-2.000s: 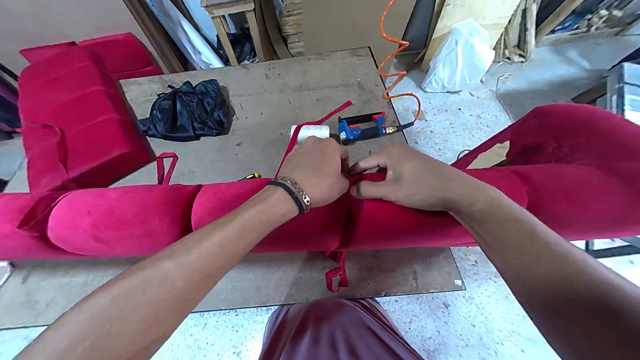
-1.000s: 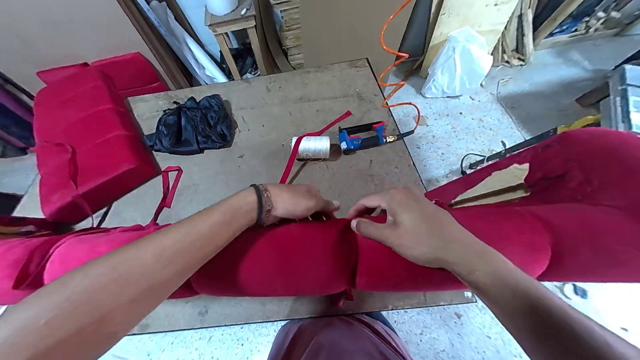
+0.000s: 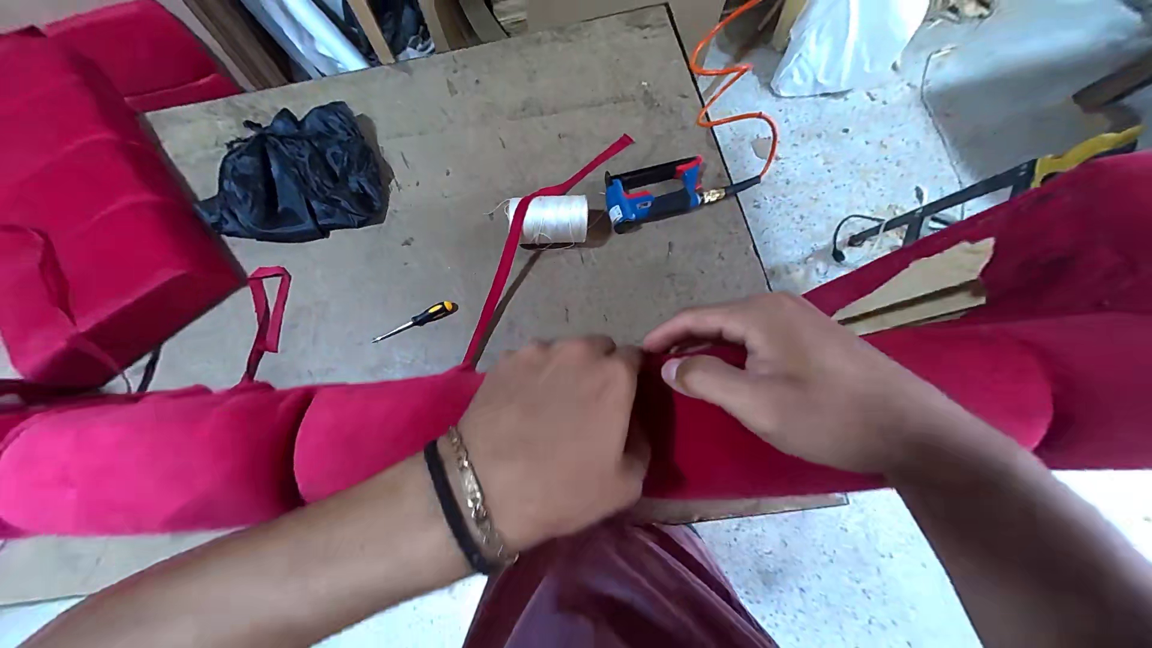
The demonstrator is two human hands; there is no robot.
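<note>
A long padded piece covered in red fabric (image 3: pixel 387 432) lies across the worktable in front of me. My left hand (image 3: pixel 558 432) presses on its top with curled fingers, the fingertips hidden. Close beside it, my right hand (image 3: pixel 765 378) pinches a fold of the red fabric between thumb and index finger. A red fabric strip (image 3: pixel 504 270) runs from the piece over a spool of white twine (image 3: pixel 553 220). A blue pneumatic stapler (image 3: pixel 652 193) lies right of the spool. Nearer the piece, to the left, is a screwdriver with a yellow and black handle (image 3: pixel 436 311).
The wooden worktable (image 3: pixel 468 135) also bears a crumpled black bag (image 3: pixel 301 175) and a red upholstered cushion (image 3: pixel 108 207) at left. An orange coiled air hose (image 3: pixel 738 117) hangs off its right edge. A white plastic bag (image 3: pixel 846 45) stands on the floor. Bare wood (image 3: pixel 927 288) shows at the piece's right part.
My left hand has turned knuckles-up and lies lower over the padded piece, while my right hand still pinches the fabric. The screwdriver is now in full view. The view has moved closer.
</note>
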